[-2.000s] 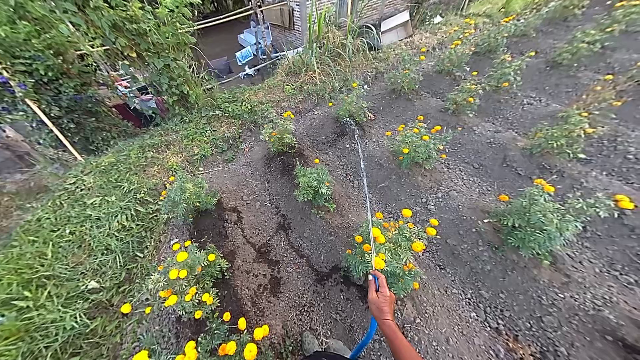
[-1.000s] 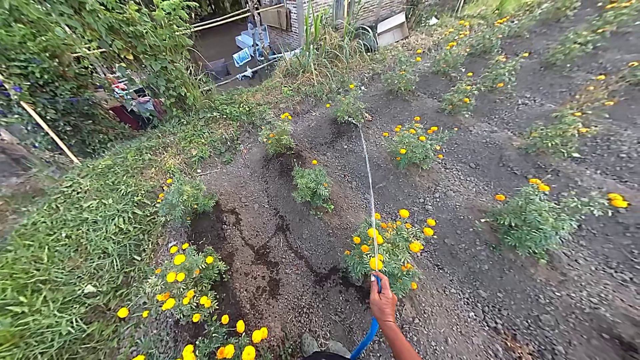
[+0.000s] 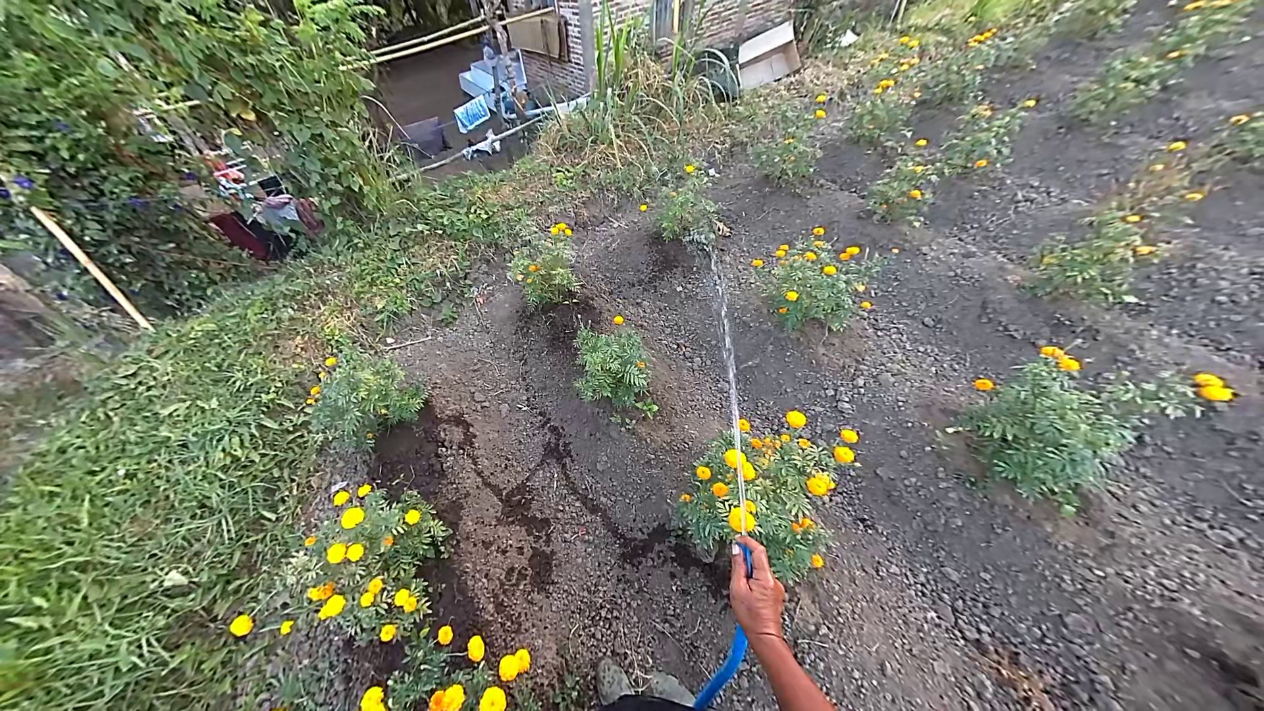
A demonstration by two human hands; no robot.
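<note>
My right hand [image 3: 757, 590] grips a blue garden hose [image 3: 726, 671] near its end, low in the middle of the head view. From the hose a thin water jet [image 3: 728, 346] runs forward to the base of a marigold plant [image 3: 685, 211] farther up. Just beyond the hand stands a marigold bush [image 3: 765, 494] with yellow and orange blooms. To the left of the jet is a small marigold plant [image 3: 612, 365] with one bloom. Dark wet streaks mark the soil [image 3: 553, 474]. My left hand is not in view.
Shoes [image 3: 642, 683] show at the bottom edge. Marigolds [image 3: 365, 563] grow at the lower left beside a grassy bank [image 3: 148, 494]. More marigold plants [image 3: 1047, 425] stand on the right. Behind are a bamboo pole [image 3: 91, 267], hanging laundry, a brick wall [image 3: 731, 22] and a cardboard box [image 3: 768, 56].
</note>
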